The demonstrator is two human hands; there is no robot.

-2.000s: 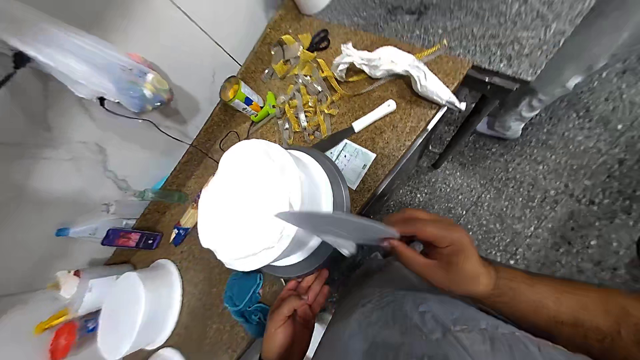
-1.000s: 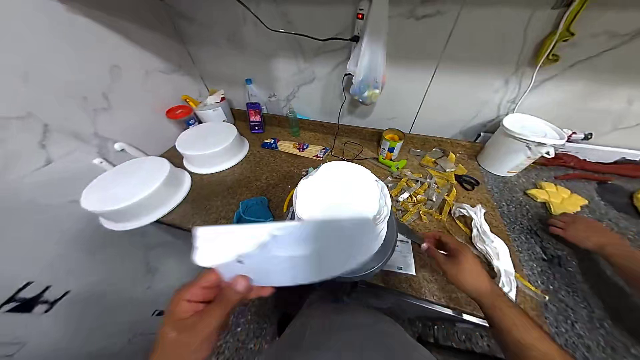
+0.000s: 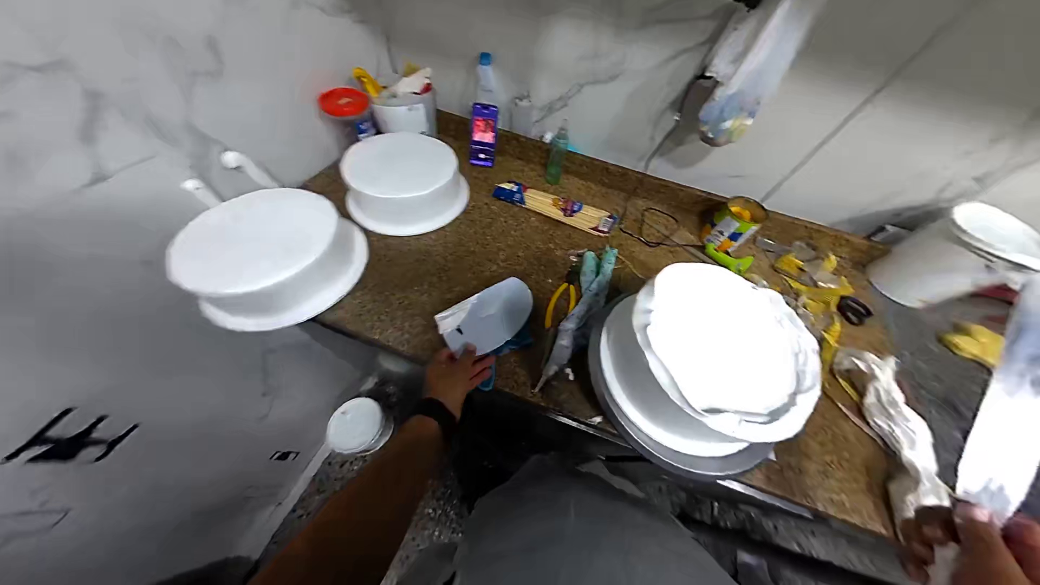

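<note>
My left hand [image 3: 459,375], with a dark band at the wrist, reaches over the counter's front edge and touches a curved grey-white scraper [image 3: 496,315]; a blue cloth [image 3: 513,343] lies partly beneath. To the right, a white frosted round cake [image 3: 727,341] sits on a white base over a grey turntable [image 3: 621,418]. At the lower right edge, what looks like my right hand [image 3: 979,544] grips a long white blade-like thing [image 3: 1003,406], cut off by the frame. Between scraper and cake lie a filled piping bag [image 3: 581,313] and a yellow-handled tool [image 3: 561,305].
Two white round cakes on bases [image 3: 252,244] [image 3: 398,166] stand at the left. Behind are a phone [image 3: 483,134], skewers [image 3: 556,207], a glass bottle [image 3: 557,154] and an open can [image 3: 735,223]. Yellow-edged scraps, scissors [image 3: 853,310], a crumpled white bag [image 3: 898,414] and a bucket [image 3: 918,260] occupy the right.
My left hand and the scraper have moved from in front of the cake to the counter on its left. My right hand has left the cake's side. The view has shifted strongly.
</note>
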